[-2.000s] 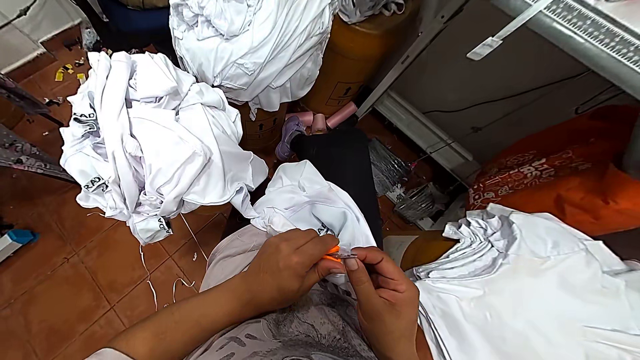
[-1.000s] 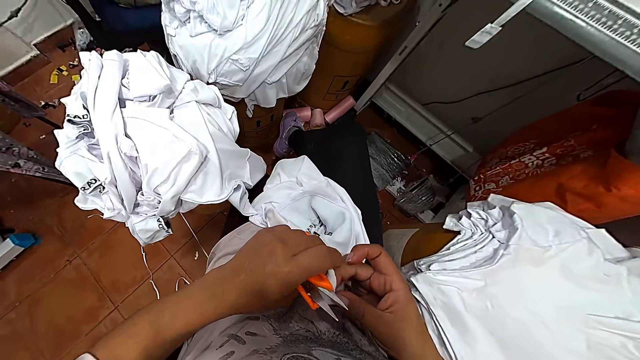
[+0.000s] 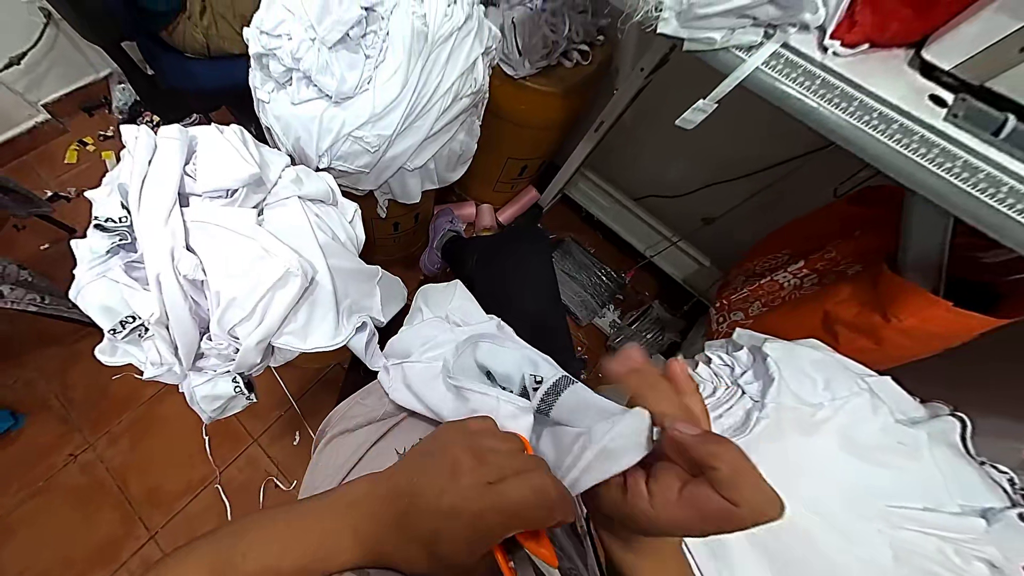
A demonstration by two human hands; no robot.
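Observation:
My left hand (image 3: 480, 492) is closed around orange-handled scissors (image 3: 538, 548); the handles show beside and below the fingers, and the blades cannot be made out. A white garment (image 3: 592, 436) with dark lettering and a dark checked band lies across my lap. Its narrow end reaches my right hand (image 3: 688, 480), which grips the edge by the thumb while some raised fingers blur. The same cloth runs left toward a large heap of white garments (image 3: 240, 248), some with dark lettering. Folded white garments (image 3: 848, 456) lie just right of my right hand.
A second white heap (image 3: 376, 88) rests by a brown drum (image 3: 532, 112). Pink thread cones (image 3: 486, 216) stand near a purple shoe (image 3: 438, 240). A metal table edge (image 3: 864, 96) crosses the upper right, above an orange bag (image 3: 864, 296). Loose threads hang over the tiled floor (image 3: 72, 480).
My hands, close together before, are now farther apart, with the garment's end stretched between them. The scissor blades, seen a second ago, no longer show. Some right-hand fingers have lifted.

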